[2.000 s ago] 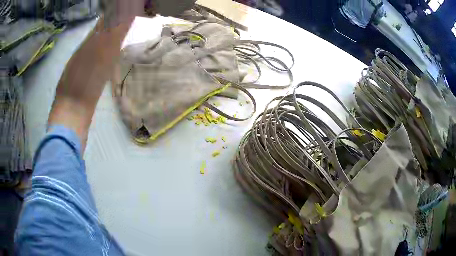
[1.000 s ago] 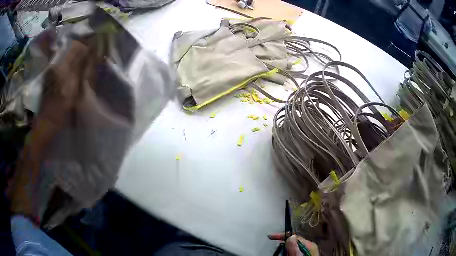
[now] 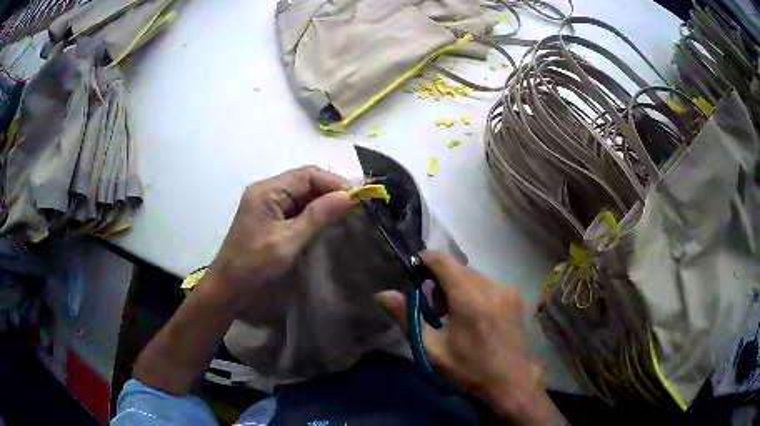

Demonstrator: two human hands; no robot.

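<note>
My left hand (image 3: 279, 229) pinches a yellow binding end (image 3: 371, 193) at the edge of a khaki bag (image 3: 321, 291), which hangs over the near table edge and my lap. My right hand (image 3: 479, 333) holds the scissors (image 3: 414, 265) by their teal and dark handles. The blades point up and left, close beside the yellow end and the bag's dark open corner. Whether the blades touch the binding is hard to tell. The lower part of the bag is partly hidden behind my left hand and wrist.
Another bag (image 3: 367, 54) lies flat at the far side of the white table (image 3: 208, 125). Yellow offcuts (image 3: 442, 86) lie beside it. Stacked bags with looped handles (image 3: 575, 125) stand at the right. A folded-looking bundle of bags (image 3: 75, 150) hangs over the left edge.
The bag has come from the left to in front of me. My left hand now pinches its yellow end. My right hand with the scissors has moved up to it from the near edge.
</note>
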